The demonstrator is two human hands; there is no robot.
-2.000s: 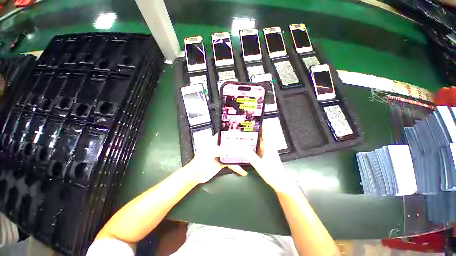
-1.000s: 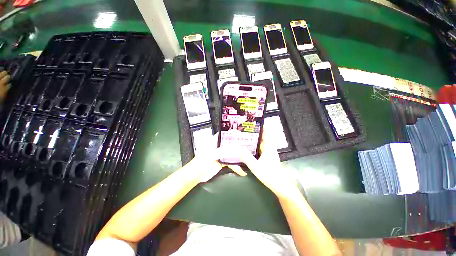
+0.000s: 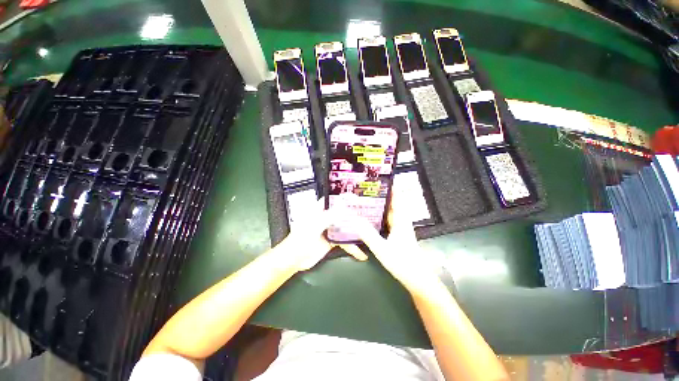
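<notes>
A personal smartphone (image 3: 362, 175) with a bright pink and yellow picture is held upright above the foam phone tray. My left hand (image 3: 309, 239) holds its lower left side. My right hand (image 3: 394, 242) holds its lower right side, with the thumb over the lower screen. Behind it, opened flip phones (image 3: 374, 63) lie in two rows in the black foam phone tray (image 3: 456, 178). Their lower halves show silvery-white keypad boards (image 3: 508, 177). One pocket in the near row is empty. The smartphone hides part of the near row.
A tall stack of glossy black blister trays (image 3: 112, 186) stands at left. Blue-grey piles with white tops (image 3: 601, 249) stand at right, with red edges beneath. A white post (image 3: 237, 41) rises behind the tray, beside the green conveyor (image 3: 536, 52).
Both hands keep their hold on the smartphone. The right thumb has shifted slightly over the lower screen. A hand seen at the far left edge one second ago no longer shows clearly.
</notes>
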